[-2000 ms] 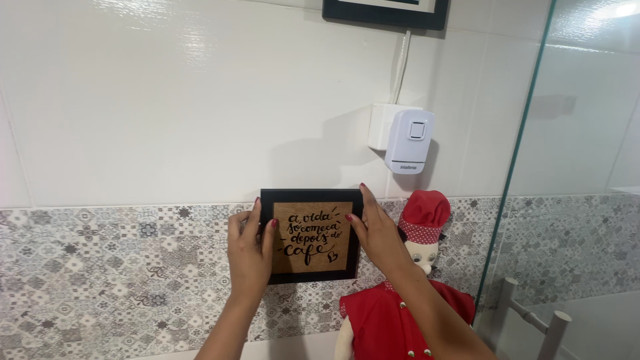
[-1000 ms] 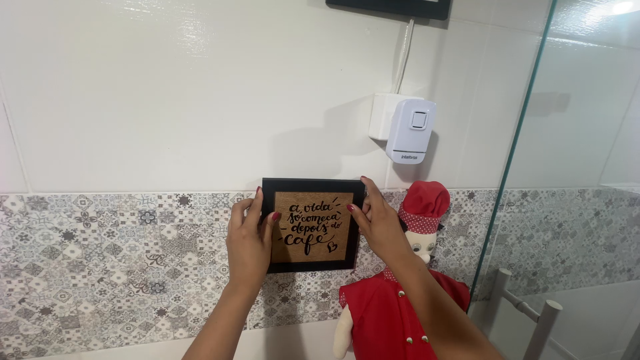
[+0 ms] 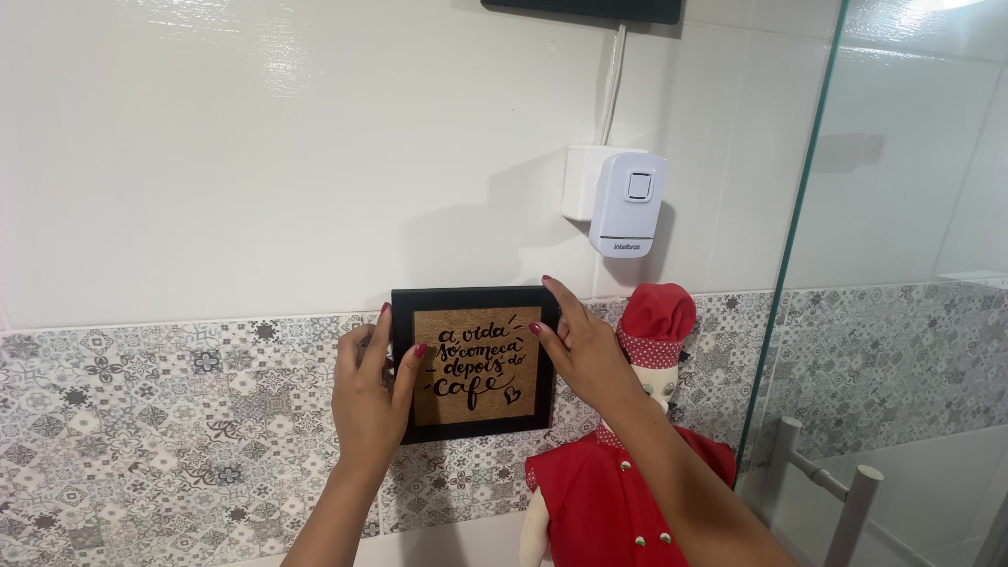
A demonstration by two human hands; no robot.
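Note:
A black-framed sign (image 3: 476, 364) with hand lettering on a brown panel is upright at the tiled wall, low in the middle of the view. Its left side is gripped by my left hand (image 3: 374, 386), thumb on the front of the frame and fingers around the outer edge. My right hand (image 3: 587, 350) holds the upper right corner, with the index finger at the top edge and the thumb on the front. Whether the back of the frame touches the wall is hidden.
A cloth chef doll (image 3: 583, 504) in red stands behind my right forearm. Above it, a white Intelbras plug-in device (image 3: 628, 205) sits at a wall socket box, with a white cord (image 3: 613, 87) rising to a black-edged object (image 3: 583, 9). At the right are a glass panel (image 3: 882, 220) and its handle (image 3: 819, 472).
Both hands keep hold of the framed sign, which stays in nearly the same place on the wall. The view has shifted slightly.

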